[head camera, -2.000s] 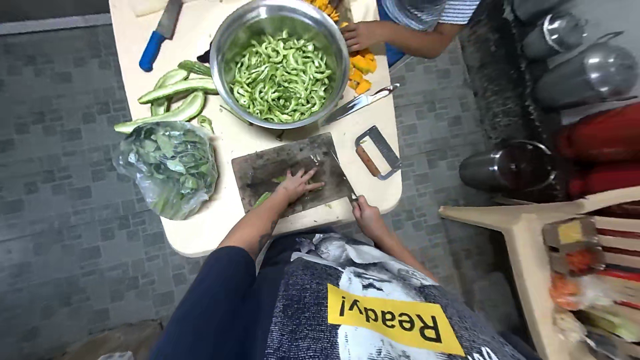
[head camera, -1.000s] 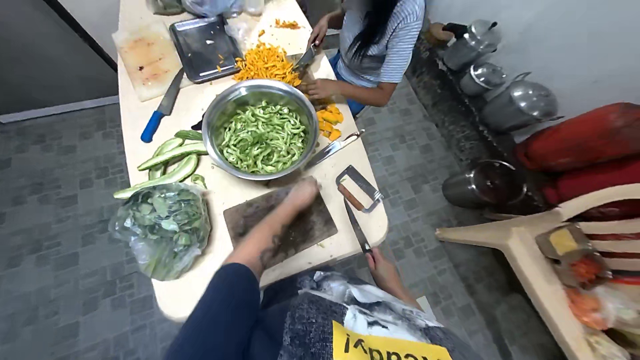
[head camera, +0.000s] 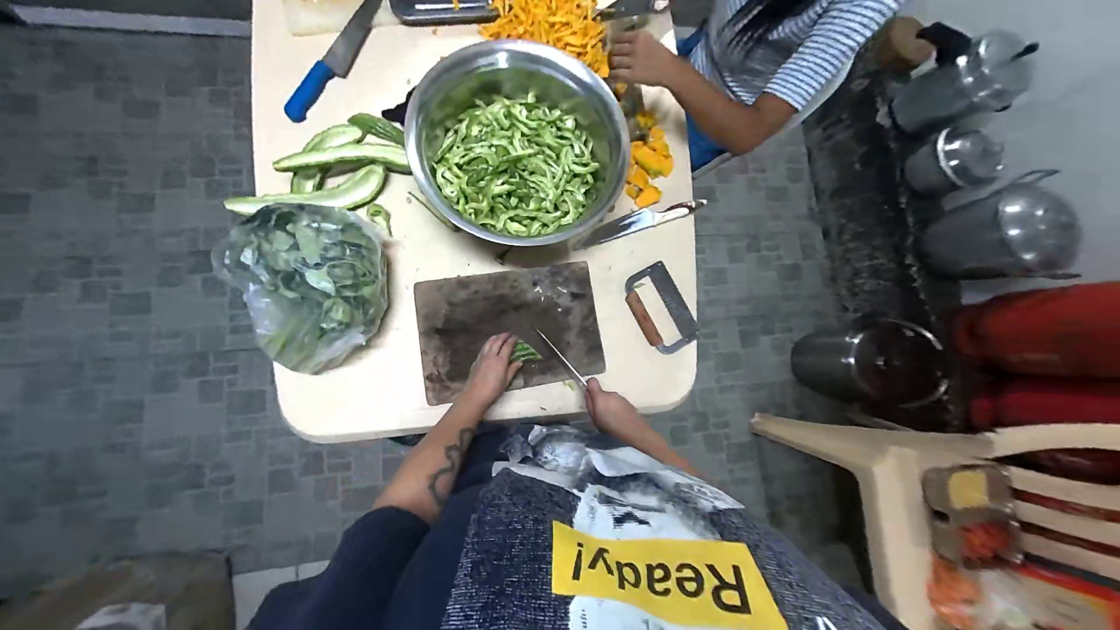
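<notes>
My left hand (head camera: 493, 369) presses a green ridged vegetable piece (head camera: 525, 352) onto a dark wooden chopping board (head camera: 490, 302). In my right hand (head camera: 611, 408) is a knife (head camera: 561, 356), its blade pointing up and left over the board, just right of the piece. Beyond the board stands a steel bowl (head camera: 418, 157) full of sliced green vegetable (head camera: 525, 166). Halved green gourds (head camera: 341, 156) and a plastic bag of leafy greens (head camera: 306, 284) lie to the left. A second knife (head camera: 641, 223) rests right of the bowl, above a wood-handled slicer (head camera: 662, 306).
A blue-handled knife (head camera: 331, 70) lies at the upper left. A co-worker's hand (head camera: 643, 59) is beside cut orange vegetable (head camera: 560, 28) at the upper right. On the right are a plastic chair (head camera: 892, 472) and several metal pots (head camera: 1006, 229).
My left hand has moved from the upper part of the board to its lower edge, onto a green piece. The knife in my right hand has moved left from beside the slicer to over the board.
</notes>
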